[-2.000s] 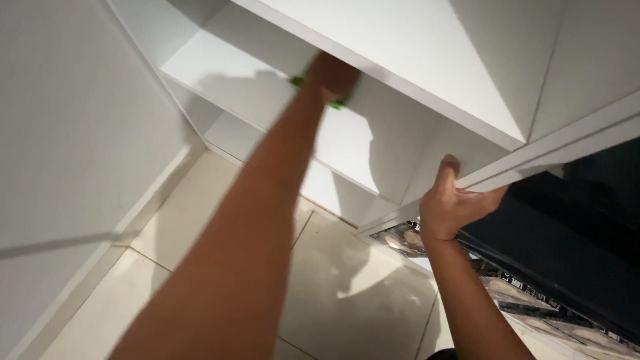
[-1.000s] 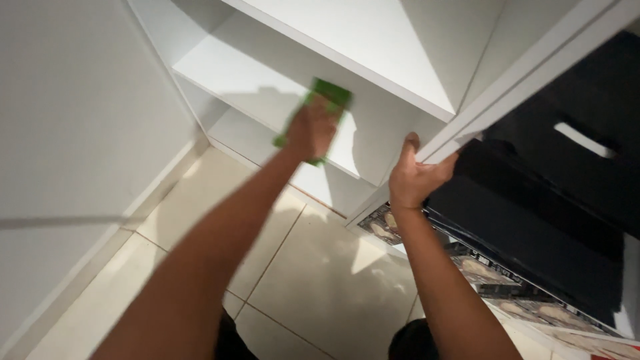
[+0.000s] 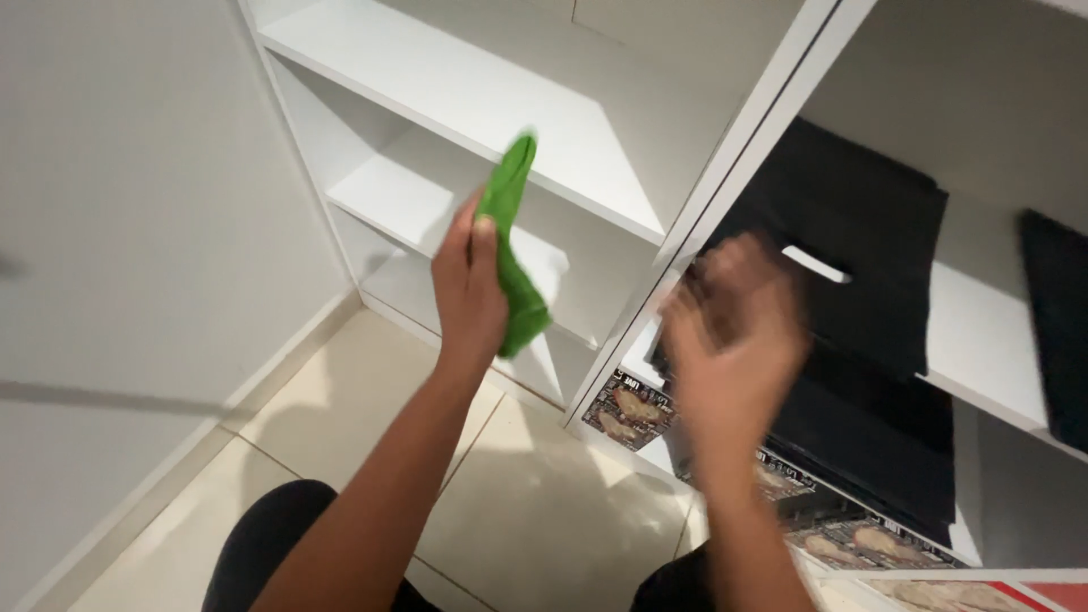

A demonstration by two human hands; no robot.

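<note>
A folded green cloth (image 3: 514, 255) is pinched between the thumb and fingers of my left hand (image 3: 472, 285), held up in front of the white shelves (image 3: 476, 102). My right hand (image 3: 735, 319) is blurred by motion and raised before the right-hand compartment, near the white upright panel (image 3: 710, 191). Its fingers are bent and apart, and no object shows in them. Behind that hand lie black sheet-like items (image 3: 858, 204), one with a white slot or strip on it.
On the left stands a plain wall (image 3: 153, 170) with a baseboard (image 3: 289, 365). Printed boxes or packs (image 3: 637, 408) sit low in the right compartment. Beige floor tiles (image 3: 544, 501) lie below, and my dark-clothed knees (image 3: 272, 535) show at the bottom.
My left hand has come out of the lower shelf space with the green cloth and is raised. My right hand has let go of the cabinet's upright edge. The view has shifted toward the right.
</note>
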